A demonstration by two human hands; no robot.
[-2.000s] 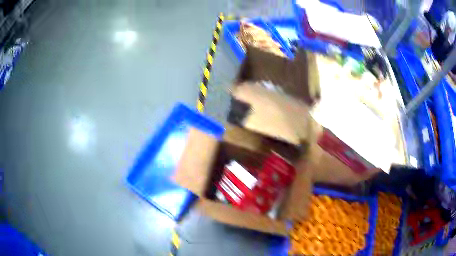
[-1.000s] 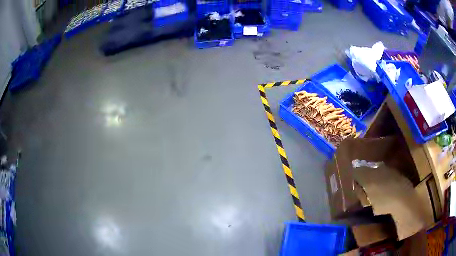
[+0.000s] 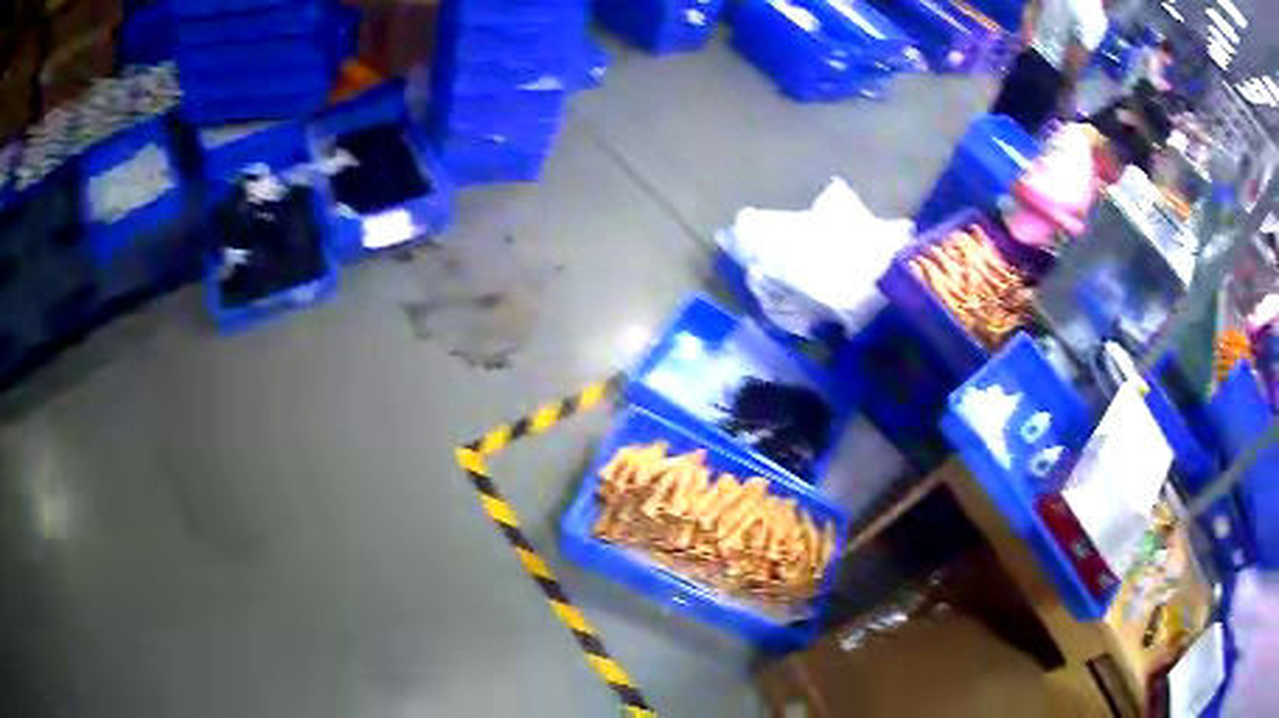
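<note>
Neither of my hands is in the picture. Nearest in front of me, a blue crate (image 3: 683,595) holds many long tan sticks (image 3: 708,522), lying side by side. Behind it, touching, another blue crate (image 3: 669,342) holds a heap of black parts (image 3: 780,420) and a pale liner. An open brown cardboard box (image 3: 919,656) stands at the lower right, partly cut off by the bottom edge. The picture is blurred.
Yellow-black floor tape (image 3: 542,572) bends beside the stick crate. A bench (image 3: 1045,589) at the right bears a blue tray (image 3: 1020,424). White crumpled liner (image 3: 821,255) lies behind. Stacked blue crates (image 3: 508,96) and crates of black parts (image 3: 272,241) stand at the back left. People show at the upper right.
The view has swung toward the back and right. The stick crate now sits lower and nearer the middle, the empty blue crate has left the picture, and more rear crates and people show.
</note>
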